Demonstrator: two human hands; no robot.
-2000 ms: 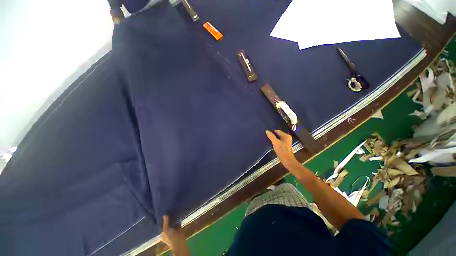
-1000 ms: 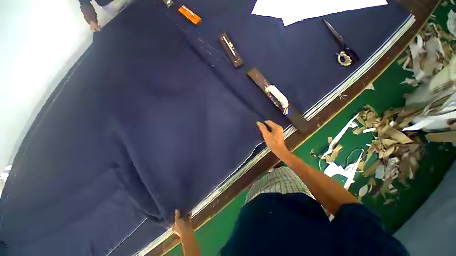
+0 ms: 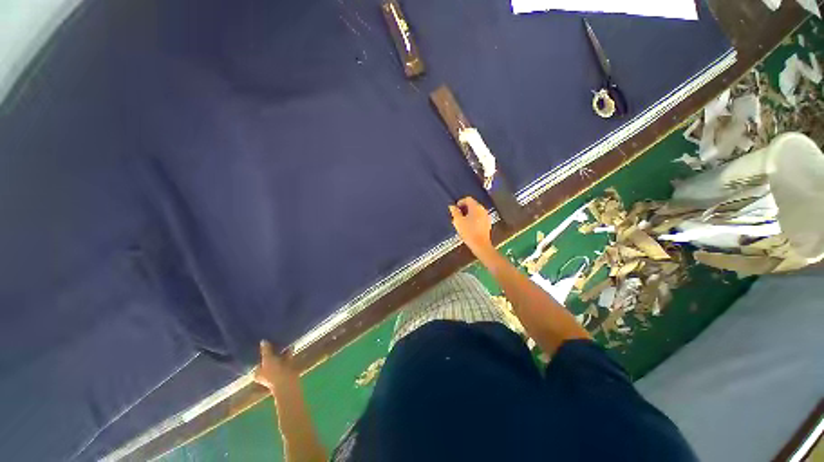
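Note:
The navy fabric ply (image 3: 307, 171) covers the table in front of me, with a raised fold near my left hand. My right hand (image 3: 472, 223) pinches the ply's near edge just left of the long fabric weight. My left hand (image 3: 274, 368) is at the same edge farther left, thumb up, the cloth edge in its grip; its fingertips are partly hidden. The long fabric weight (image 3: 454, 117) with a white wrapped grip lies across the cloth near the table edge. The short fabric weight (image 3: 403, 41) lies farther in.
Shears (image 3: 603, 97) lie on the cloth at the right, below a white paper pattern (image 3: 614, 7). Pale selvedge edges (image 3: 623, 137) run along the brown table rim (image 3: 655, 135). A round-mouthed pale bin (image 3: 800, 194) and fabric offcuts (image 3: 641, 244) are on the green floor.
The view has shifted, so the orange weight and the other person's hand are out of picture. The bin has come into view. Both hands stay at the cloth edge; the large fold has flattened.

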